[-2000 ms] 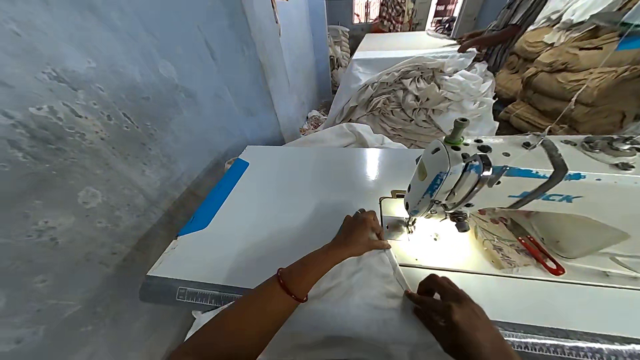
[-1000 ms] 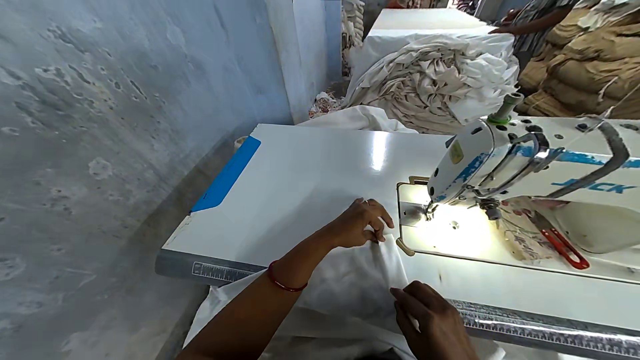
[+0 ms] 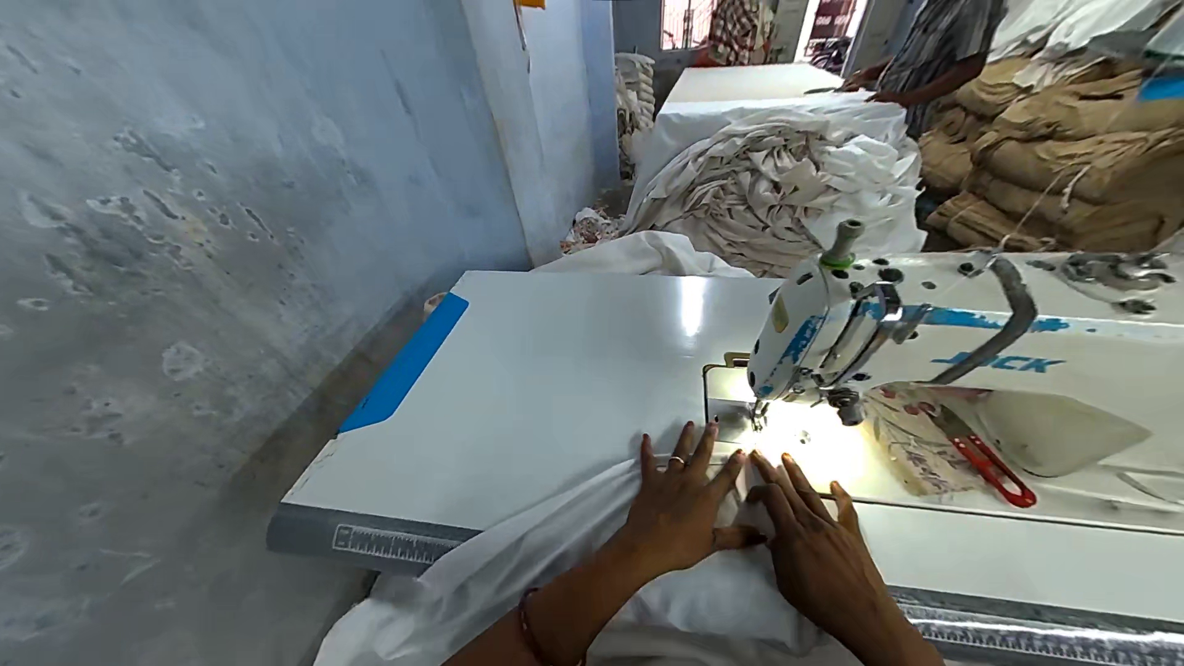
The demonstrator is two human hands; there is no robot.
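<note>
White fabric (image 3: 555, 546) lies over the front of the sewing table (image 3: 555, 370) and hangs down past its edge. Spread flat on the fabric is my left hand (image 3: 680, 509), fingers apart, its tips just left of the needle area. My right hand (image 3: 809, 536) rests beside it, palm down, fingertips on the fabric's edge just in front of the presser foot (image 3: 758, 414). Neither hand is closed around anything. The Jack sewing machine (image 3: 925, 324) stands over the lit metal plate.
Red-handled thread snips (image 3: 994, 467) lie on the machine bed at right. A blue-grey wall (image 3: 231, 231) runs along the left. Behind the table are a large heap of pale cloth (image 3: 758, 176) and stacked brown sacks (image 3: 1073, 157). A person (image 3: 943, 55) stands at the far table.
Both hands have moved up to the needle area with the fabric edge. The fingers that pinched the fabric are now spread flat on it. The view has shifted somewhat.
</note>
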